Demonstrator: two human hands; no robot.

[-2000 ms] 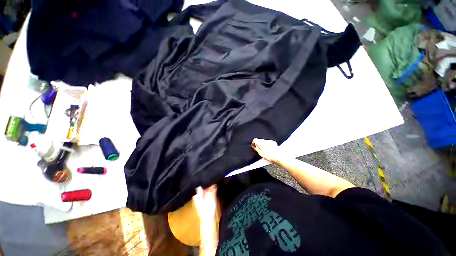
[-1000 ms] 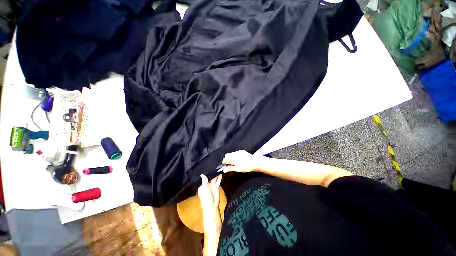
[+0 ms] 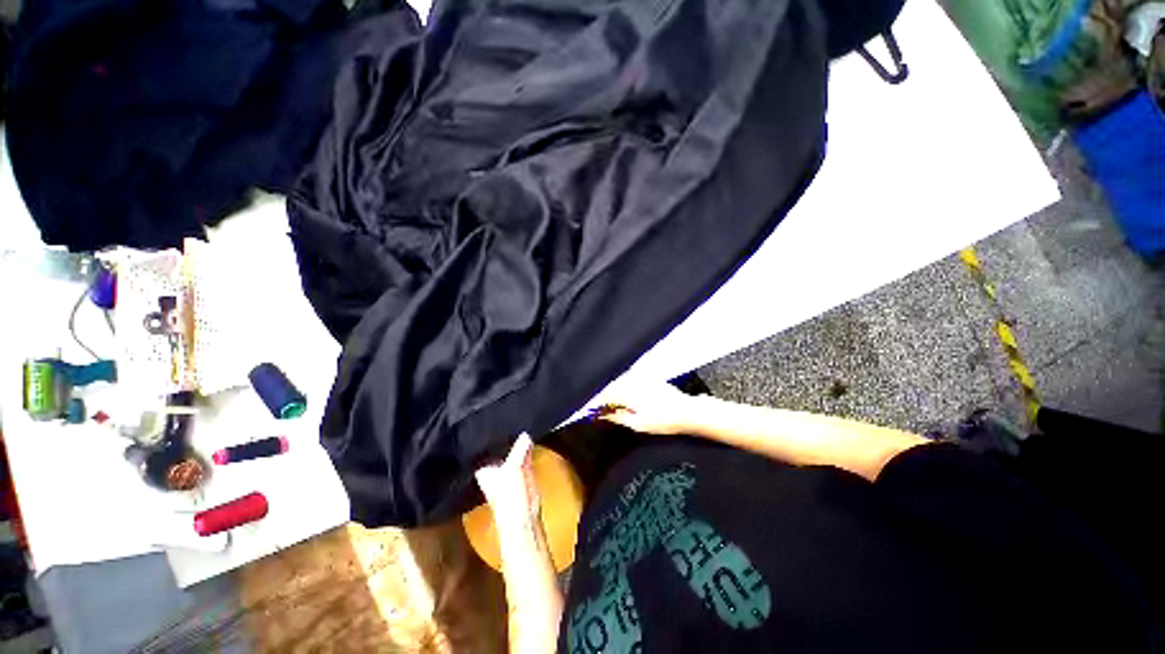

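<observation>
A large black satiny garment (image 3: 498,243) lies wrinkled across the white table, its near edge reaching the table's front. My left hand (image 3: 511,475) is at the garment's near lower edge, with the edge between its fingers. My right hand (image 3: 645,406) is to the right of it, close to my body and a little off the garment. A small dark item with a yellowish glint (image 3: 611,411) shows at its fingertips, too small and blurred to name. No needle or thread can be made out between the hands.
Left on the white table (image 3: 945,166) lie a red spool (image 3: 231,514), a navy spool (image 3: 277,391), a slim dark-pink spool (image 3: 252,450), a green-teal spool (image 3: 45,388) and a round brown-black item (image 3: 179,470). Navy cloth (image 3: 153,115) is piled behind. A blue bin (image 3: 1131,166) stands right.
My right hand has come from farther right along the garment edge to near my left hand, then drawn slightly back right, off the cloth. My left hand has stayed by the near edge. The view has shifted.
</observation>
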